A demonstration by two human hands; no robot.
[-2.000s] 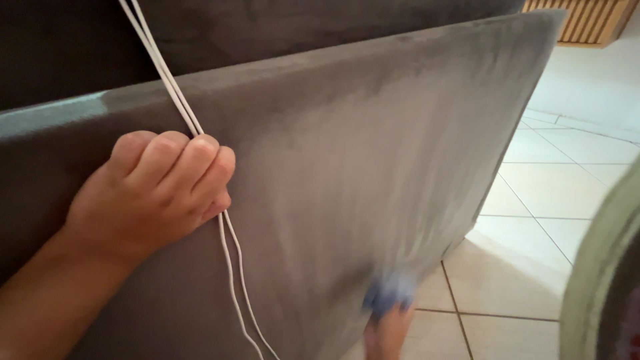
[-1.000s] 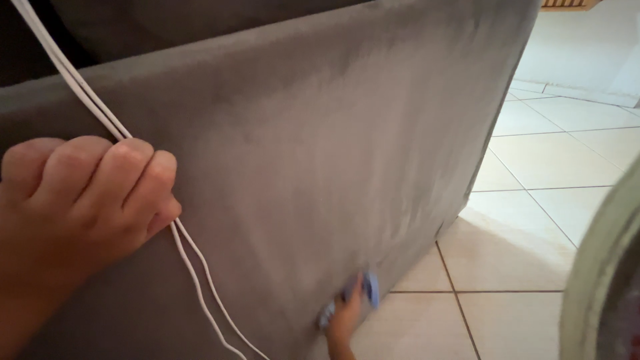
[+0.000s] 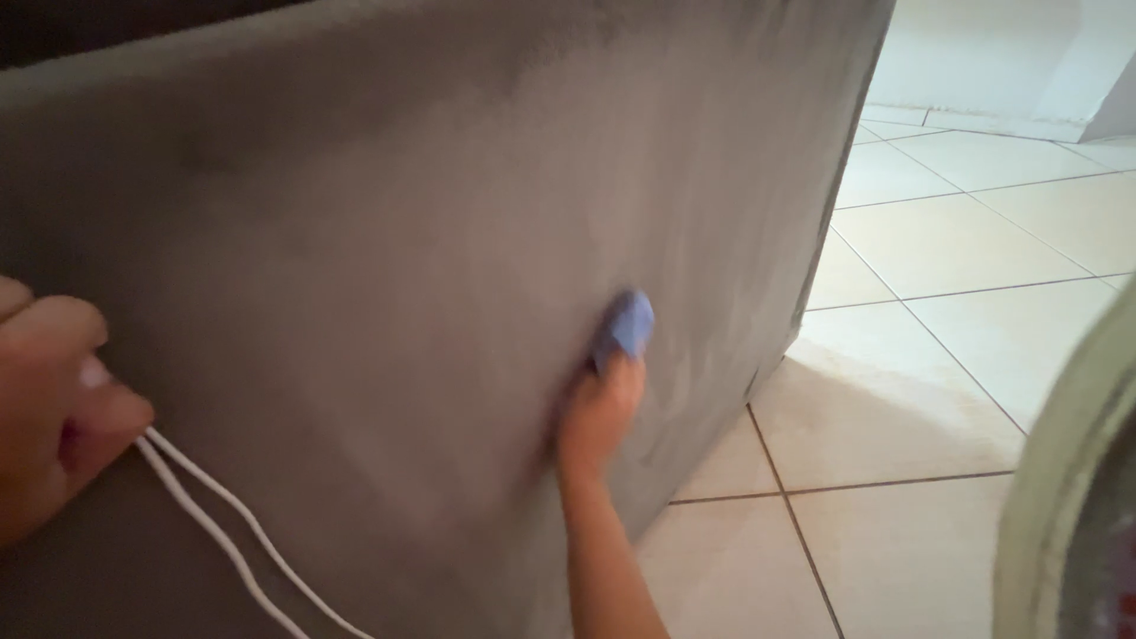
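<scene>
My left hand (image 3: 58, 399), partly cut off by the left edge, is closed around two thin white cords (image 3: 217, 524) that hang down from it. My right hand (image 3: 603, 404) presses a blue cloth (image 3: 632, 324) against the side of a piece of grey upholstered furniture (image 3: 382, 248), probably a sofa. Hand and cloth are somewhat blurred. Lighter streaks and patches mark the grey fabric around the cloth.
Beige floor tiles (image 3: 896, 532) lie right of the furniture, and a white wall (image 3: 985, 53) with a tiled skirting stands behind. A rounded pale green edge (image 3: 1029, 532) of some object fills the lower right corner.
My right hand with the blue cloth has moved up the grey fabric from near its lower edge. The view has shifted, leaving my left hand and the cords nearer the left edge.
</scene>
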